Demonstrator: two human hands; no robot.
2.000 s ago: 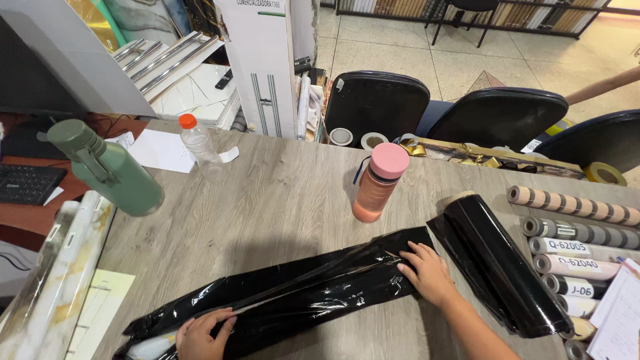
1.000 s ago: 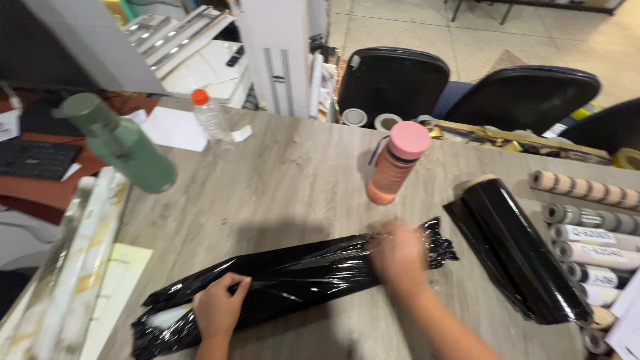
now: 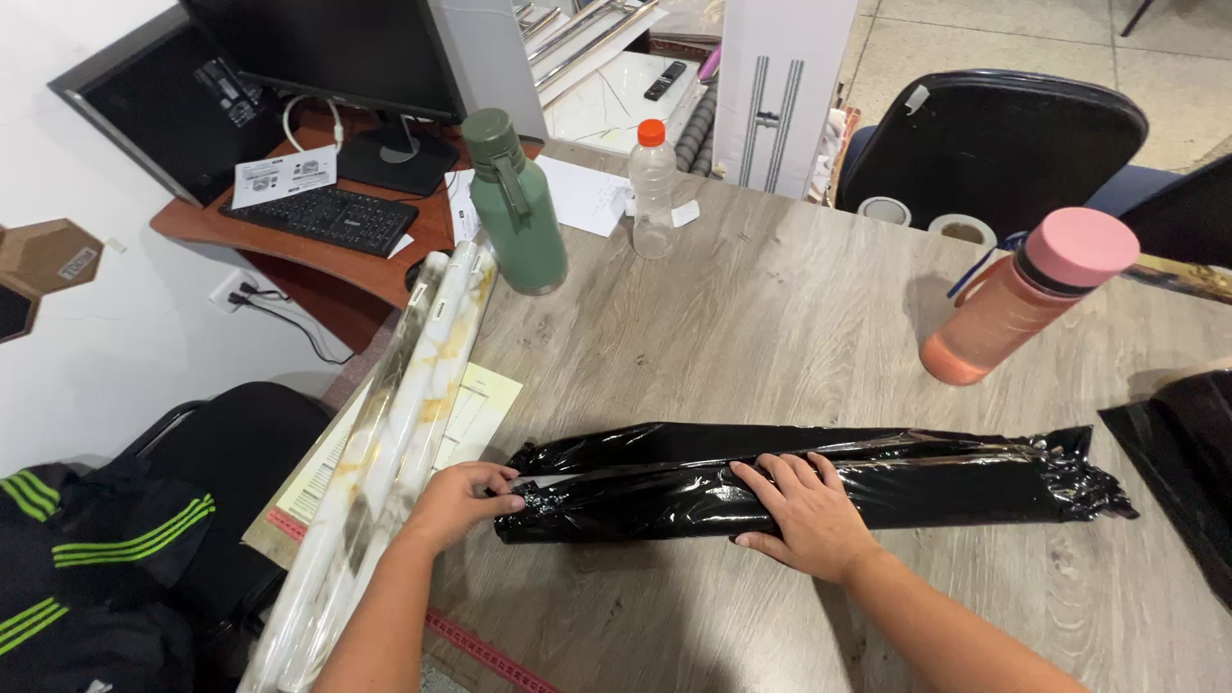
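Note:
A long bundle wrapped in black plastic film (image 3: 924,491) lies across the wood-grain table, its right end gathered and crumpled. My left hand (image 3: 467,500) pinches the film at the bundle's left end between thumb and fingers; a whitish strip shows there between the folds. My right hand (image 3: 804,515) lies spread over the middle of the bundle, fingers on top and thumb at the near edge. At the right edge of the view is part of a black plastic film roll (image 3: 1193,452). What the wrapping holds is mostly hidden.
Marbled film rolls (image 3: 423,395) lie left of my left hand, over a yellow form (image 3: 481,399). Beyond the bundle stand a green bottle (image 3: 520,212), a clear plastic bottle (image 3: 653,192) and a pink-lidded bottle (image 3: 1025,298). A red measuring tape (image 3: 481,654) runs near the front edge.
My right hand has moved from the bundle's right end to its middle. The right end, flat two seconds ago, is now gathered. The view has swung left.

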